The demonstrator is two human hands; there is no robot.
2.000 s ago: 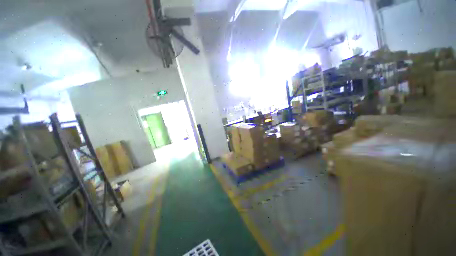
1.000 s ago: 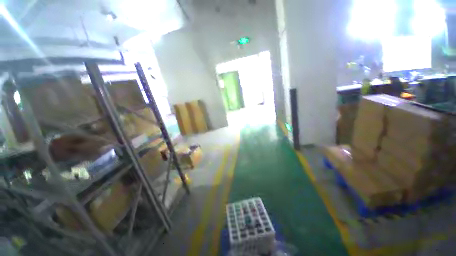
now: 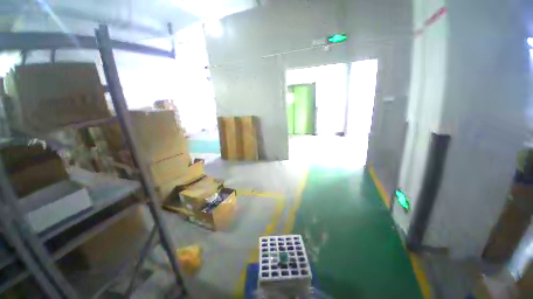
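A stack of white foam trays (image 3: pixel 284 285) stands at the bottom middle of the view. Its top tray is a grid of square pockets with dark parts in them. A small green piece (image 3: pixel 283 257) lies on the top tray. The blue deck of a hand truck (image 3: pixel 251 283) shows at the left of the stack, and shiny clear wrap shows at its lower right edge. Neither of my hands is in view. The lower part of the stack is cut off by the frame edge.
A metal rack (image 3: pixel 130 137) with cartons stands at left. Open cartons (image 3: pixel 216 210) and a yellow item (image 3: pixel 189 258) lie beside it. The green walkway (image 3: pixel 345 228) leads to a bright doorway (image 3: pixel 327 99). A pillar with a dark guard (image 3: pixel 429 190) stands at right; brown cartons are beyond it.
The view has turned and moved forward along the walkway. The doorway and left rack are nearer, the tray stack shows more fully than at first, and the palletised cartons have mostly left at right.
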